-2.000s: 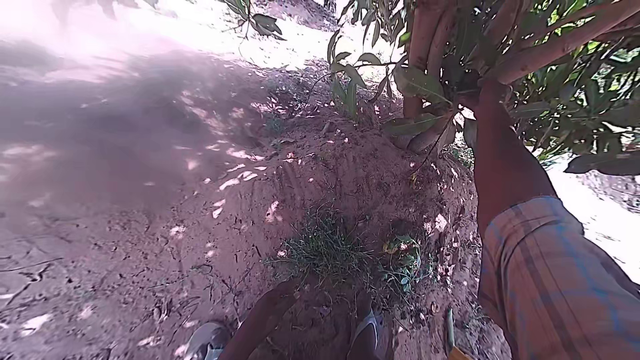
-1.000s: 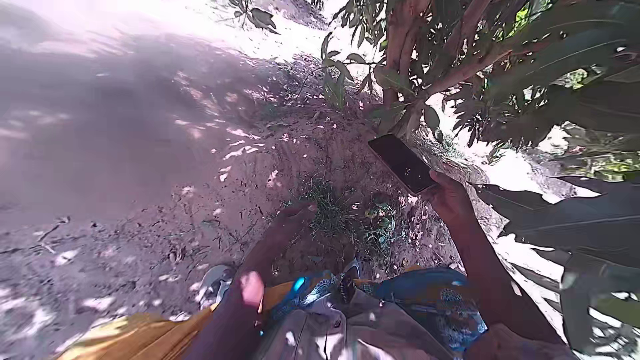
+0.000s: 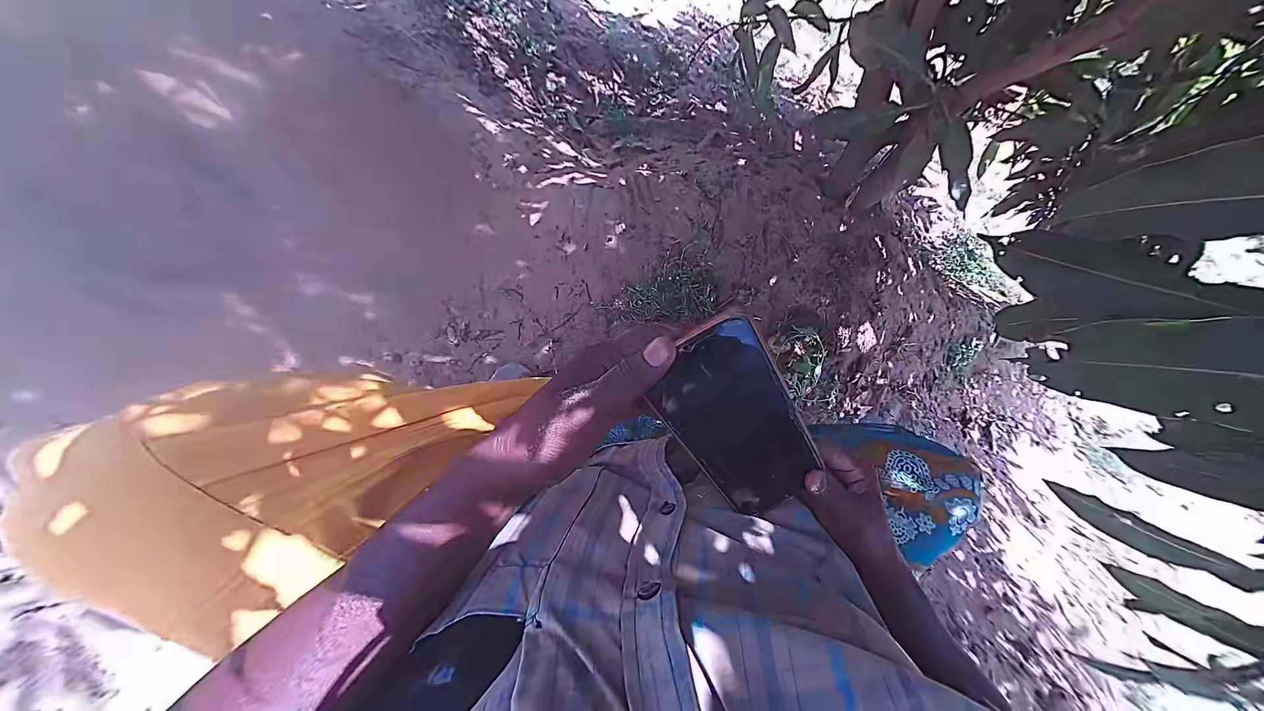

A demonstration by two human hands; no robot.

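Note:
A smartphone [image 3: 736, 415] with a dark screen lies tilted between both hands, in front of a plaid button-up shirt [image 3: 592, 573]. My left hand [image 3: 617, 380] grips its upper left end, the thumb resting on the edge of the front. At the lower right end, my right hand [image 3: 844, 494] holds the phone with the thumb at its edge. The fingers behind the phone are hidden. Below the hands, a yellow-orange cloth [image 3: 296, 464] spreads to the left and a blue and orange patterned cloth [image 3: 913, 484] shows at the right.
A tree trunk [image 3: 894, 128] with branches stands at the upper right. Large leaves [image 3: 1165, 306] hang close along the right side. Grass tufts [image 3: 676, 286] grow on the shaded bare soil [image 3: 395, 227] in front of me.
Two seconds ago a hand was at the tree branch; one second ago my right hand held the phone alone. Now the phone is nearer the shirt and my left hand has taken hold of it too.

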